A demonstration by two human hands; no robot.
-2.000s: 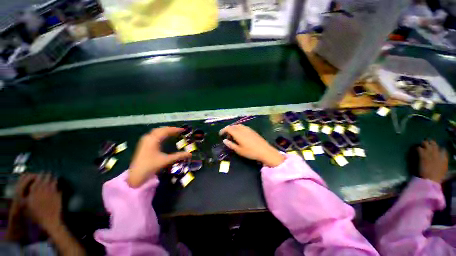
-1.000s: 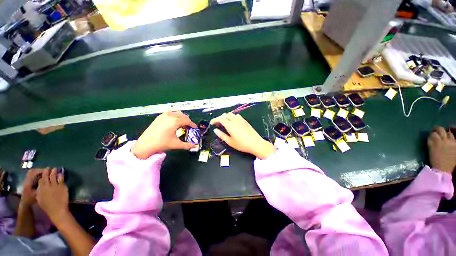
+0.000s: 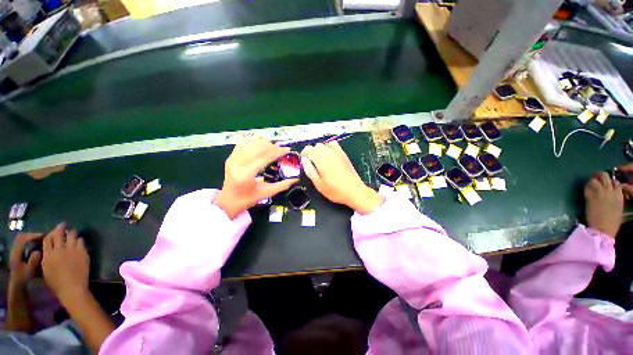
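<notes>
My left hand (image 3: 255, 175) holds a smartwatch unit (image 3: 289, 165) with a lit red and white screen between thumb and fingers. My right hand (image 3: 334, 173) is beside the unit's right edge, its fingertips close to it; whether they touch is unclear. A dark watch unit (image 3: 298, 198) lies on the bench just below, with a white square (image 3: 308, 218) hanging from it. Another white square (image 3: 276, 213) shows below my left hand, its unit partly hidden. Two units (image 3: 132, 185) lie to the left.
Several watch units (image 3: 431, 164) lie in rows at right. A metal rail (image 3: 208, 148) and green conveyor belt (image 3: 277, 83) run behind. A grey post (image 3: 503, 59), white cable (image 3: 566, 149) and white tray (image 3: 586, 69) stand or lie at right. Neighbours' hands (image 3: 66, 263) show at both sides.
My left hand was open over the units, then took hold of one. It now holds it slightly farther right, near my right hand, with a red screen. The view has shifted a little.
</notes>
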